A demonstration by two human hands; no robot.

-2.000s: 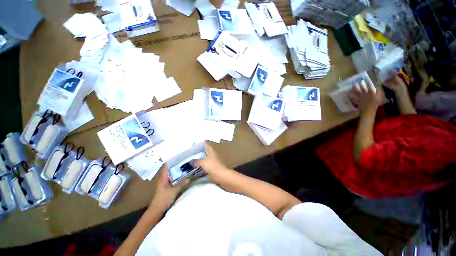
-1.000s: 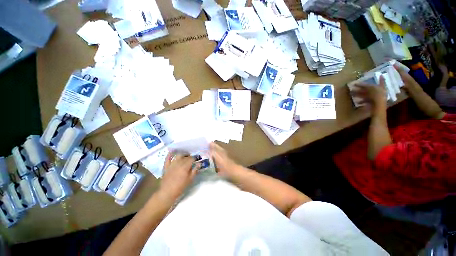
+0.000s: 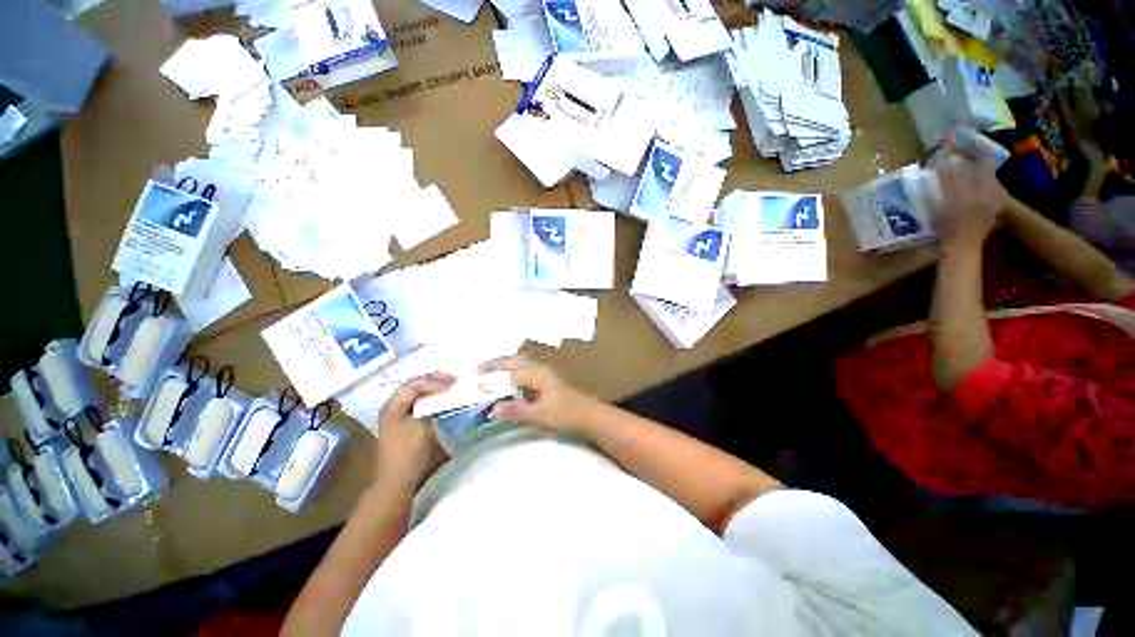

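My left hand (image 3: 405, 427) and my right hand (image 3: 543, 396) hold a small folded carton (image 3: 463, 397) between them, close to my body at the bench edge. Its white panel faces up and a blue-grey part shows below it. My left hand grips its left end, my right hand its right end. What is inside it cannot be seen. A white card with a blue square (image 3: 330, 345) lies just beyond my left hand, with a black cord loop (image 3: 381, 317) sticking out beside it.
Blister trays with white products (image 3: 280, 449) stand at the left. A heap of white leaflets (image 3: 326, 187) lies beyond. Boxes with blue squares (image 3: 773, 237) and stacked cards (image 3: 792, 93) lie at the right. A person in red (image 3: 996, 398) handles boxes at the far right.
The carton was open with a dark item showing; now its white panel is folded over. My left hand has moved from over the carton to its left end. The neighbour's hands have moved.
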